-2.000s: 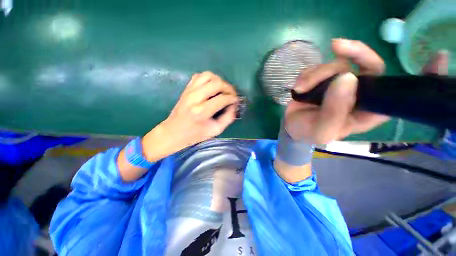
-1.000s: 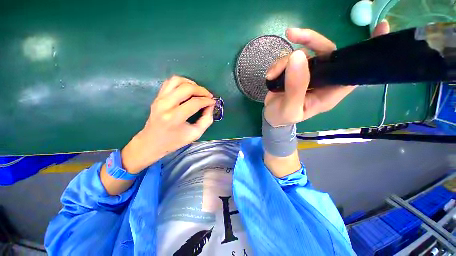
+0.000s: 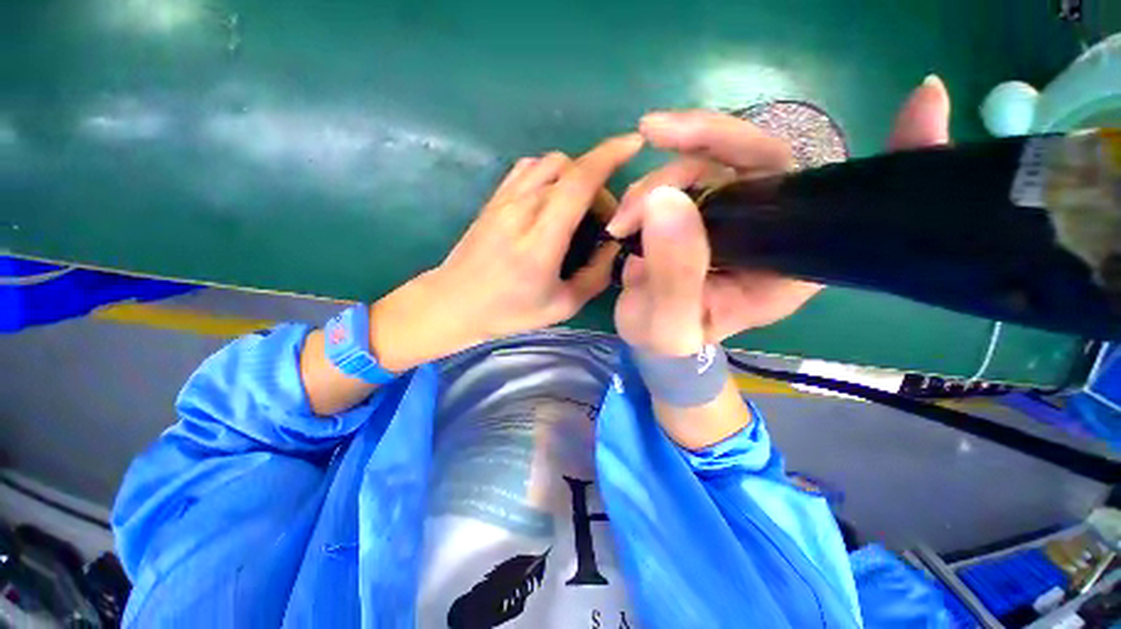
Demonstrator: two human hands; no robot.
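Observation:
My left hand (image 3: 523,252), with a blue wristband, holds a small dark unit (image 3: 586,246) between thumb and fingers above the green mat. The unit is mostly hidden by the fingers. My right hand (image 3: 688,227), with a grey wristband, grips the thick black electric screwdriver (image 3: 861,221), which points left at the unit. The screwdriver's nose and bit are hidden by my fingers. My two hands meet at the unit. The round speckled screw dish (image 3: 805,133) lies behind my right hand, partly covered by it.
The glossy green bench mat (image 3: 307,148) spans the bench. A mint-green fan (image 3: 1088,92) stands at the far right. A black cable (image 3: 983,424) and a power strip (image 3: 940,385) run along the bench's right front edge. Blue bins (image 3: 1014,578) sit low at the right.
The right hand has moved the screwdriver from over the screw dish to the unit in the left hand. The hands were apart and now meet. The camera view has also shifted.

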